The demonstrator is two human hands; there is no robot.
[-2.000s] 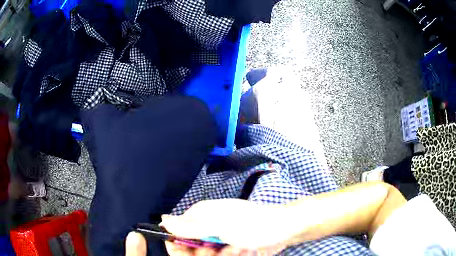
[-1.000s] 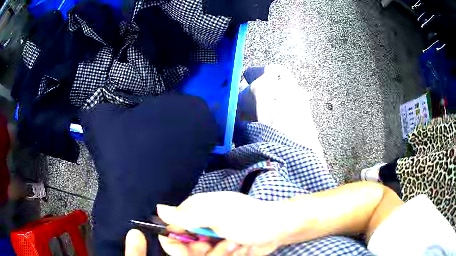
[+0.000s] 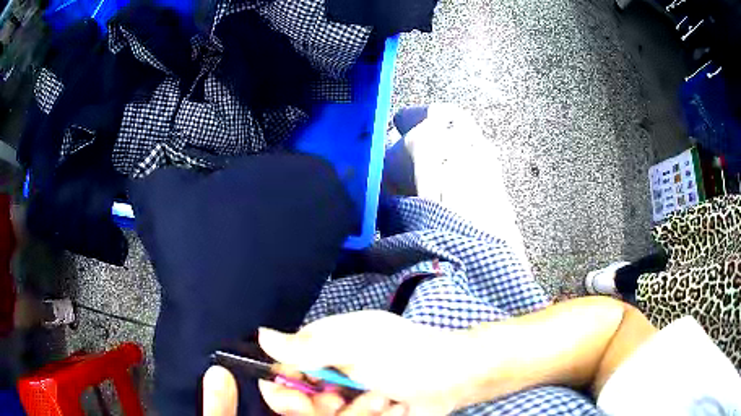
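A navy garment piece point(image 3: 244, 236) lies over my lap and hangs down at the lower left. My right hand point(image 3: 366, 357) is closed around small thread scissors point(image 3: 244, 363) with dark blades and pink and light-blue handles. The blades point left over the navy cloth, towards my left hand point(image 3: 219, 394). Only one finger or thumb of my left hand shows, cut off by the bottom edge, so its grip is hidden. No loose thread can be made out.
A blue crate point(image 3: 379, 154) ahead holds heaped navy and gingham garments point(image 3: 215, 114). A red plastic stool point(image 3: 77, 374) stands at lower left. Blue checked clothing point(image 3: 479, 276) covers my lap. At right are a printed box point(image 3: 674, 185) and a person's leopard-print clothing point(image 3: 699, 260).
My right hand has turned slightly, raising the scissor blades a little and showing more of the light-blue handle. The leopard-print clothing at right has shifted. The left finger stays in nearly the same place.
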